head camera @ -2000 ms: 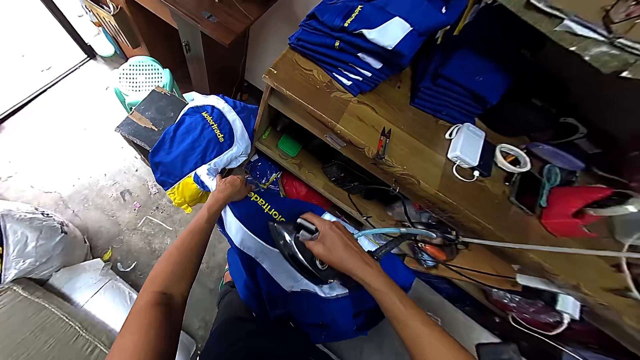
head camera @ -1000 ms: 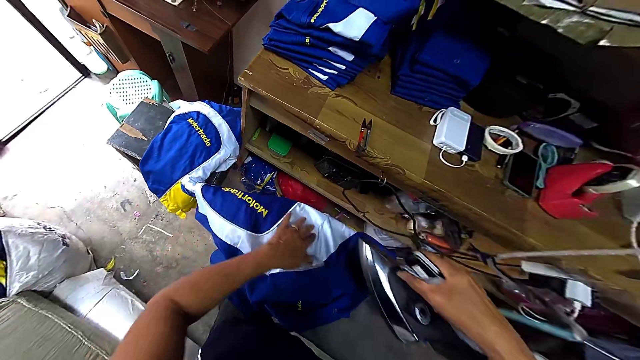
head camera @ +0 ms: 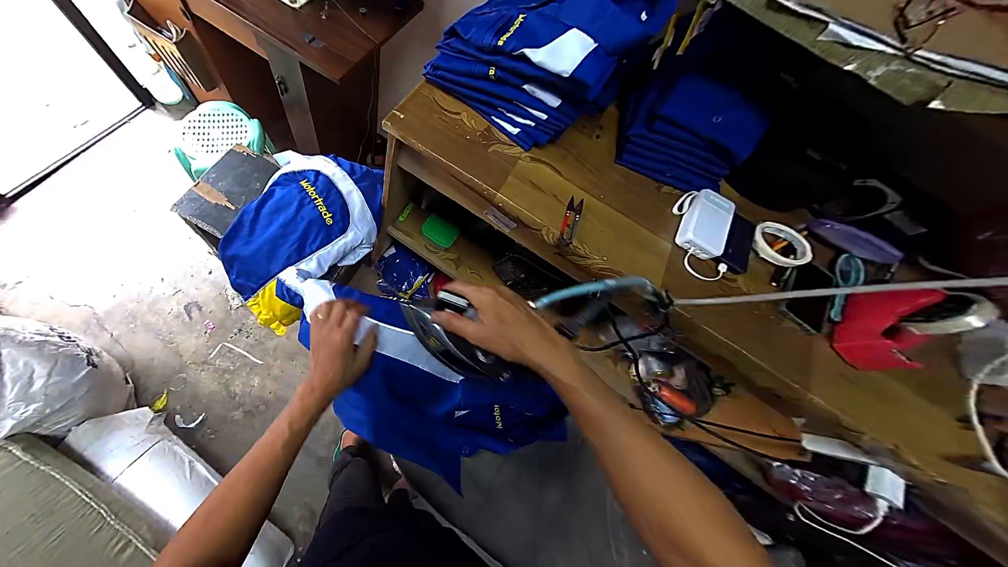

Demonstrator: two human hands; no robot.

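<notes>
My right hand [head camera: 492, 319] grips the handle of a dark clothes iron [head camera: 449, 339], which rests on a blue shirt [head camera: 402, 409] with a white band. A light-blue hose runs off behind the iron. My left hand [head camera: 339, 339] lies over the white band at the shirt's left part, its fingers bent; whether it pinches the cloth is hard to tell. Beyond it, another blue and white garment [head camera: 291, 228] with yellow lettering and a yellow part drapes over a dark box. Folded blue garments [head camera: 520, 71] are stacked on the wooden cabinet, beside a second dark-blue pile [head camera: 701, 126].
On the wooden cabinet top [head camera: 614, 213] are thread snips [head camera: 570, 220], a white power bank [head camera: 705, 224], a roll of tape [head camera: 782, 243] and a red tape dispenser [head camera: 882, 327]. Cables hang at its front. A green stool [head camera: 216, 134] and plastic-wrapped sacks [head camera: 55, 378] stand left.
The iron, off to the right one second ago, is back on the shirt farther left. My left hand has moved left from the shirt's middle. The shirt lies differently, with lettering now showing near its lower right.
</notes>
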